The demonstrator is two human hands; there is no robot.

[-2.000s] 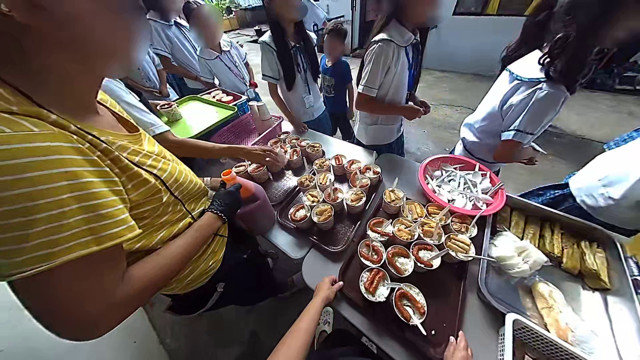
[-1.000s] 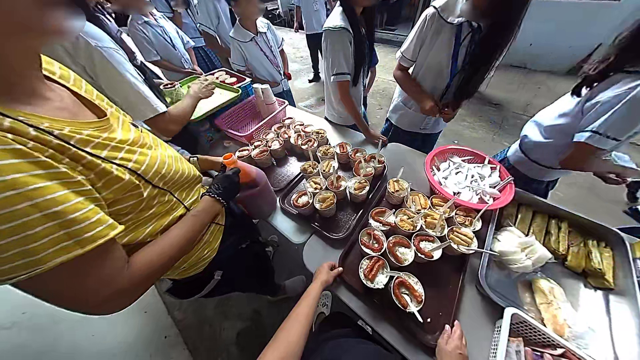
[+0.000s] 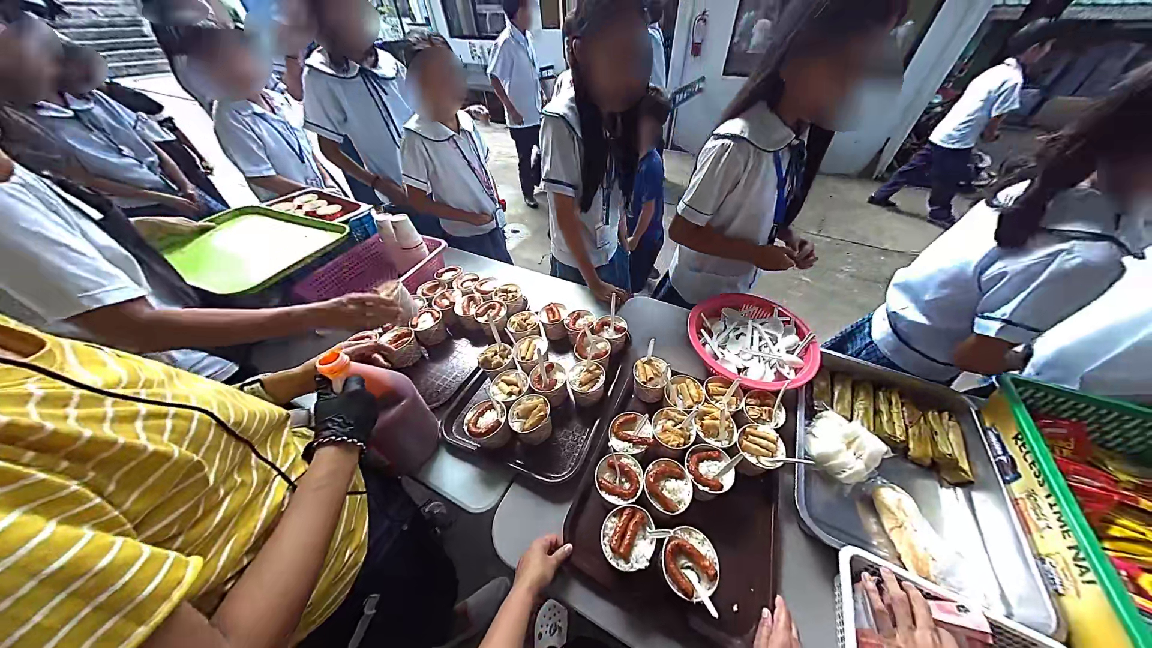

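Note:
A dark brown tray (image 3: 666, 576) holds several paper cups of rice with red sausages (image 3: 690, 562) and cups with pale fried rolls (image 3: 760, 443), some with plastic spoons. My left hand (image 3: 543, 560) holds the tray's left edge near its front corner. My right hand (image 3: 778, 627) is at the tray's front right, cut off by the frame, so its hold is unclear. To the left, a second dark tray (image 3: 562, 454) carries more filled cups. A pink basket (image 3: 813, 364) of white plastic spoons stands behind the brown tray.
A person in yellow with a black glove (image 3: 345, 414) holds an orange-capped jug (image 3: 396, 423). Another hand (image 3: 900, 612) touches a pack in a white basket (image 3: 846, 576). A metal tray (image 3: 990, 513) holds leaf-wrapped food, near a green crate (image 3: 1071, 486). People in white uniforms stand opposite.
The view has shifted, bringing the green crate in. A hand now reaches over the white basket at right. My left hand stays at the tray's edge.

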